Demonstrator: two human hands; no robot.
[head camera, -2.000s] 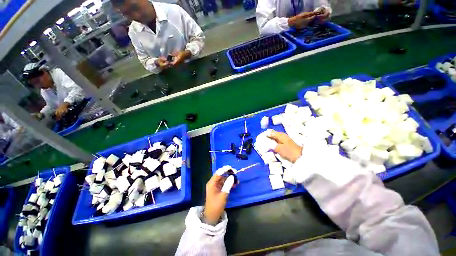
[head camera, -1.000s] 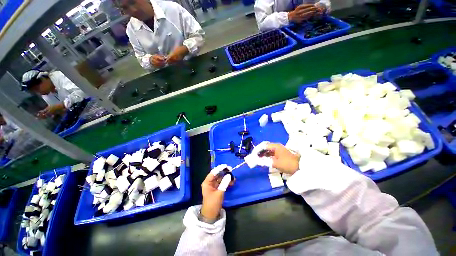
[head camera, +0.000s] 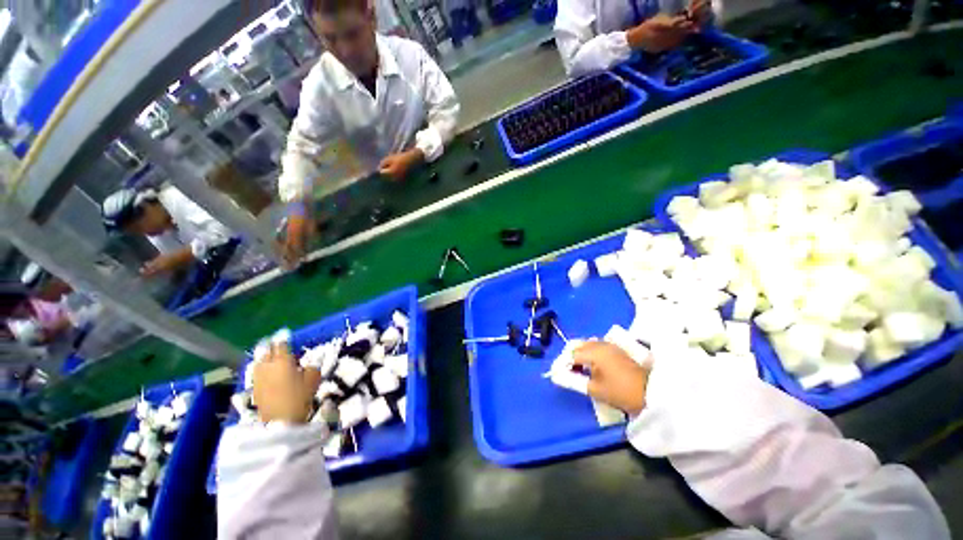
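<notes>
My left hand (head camera: 283, 385), with white-covered fingertips, is over the left part of the output tray (head camera: 420, 406). What its fingers hold, if anything, is hidden. The tray holds joined white-and-black assemblies (head camera: 352, 369). My right hand (head camera: 612, 377) is low over the centre work tray (head camera: 517, 427), beside loose white blocks (head camera: 676, 276). White shows at its fingertips; finger covers and a block cannot be told apart there. Black parts with thin pale leads (head camera: 533, 329) lie in the tray just left of my right hand.
A supply tray (head camera: 940, 364) heaped with white blocks is at right. Another assembly tray (head camera: 143, 464) is at far left. Beyond the trays runs a green conveyor belt (head camera: 607, 206) with scattered black parts. People in white coats work across it, near a tray of dark parts (head camera: 576, 118).
My left hand has moved left from the centre tray to the output tray. My right hand remains over the centre tray, now without the other hand beside it. The view has shifted left.
</notes>
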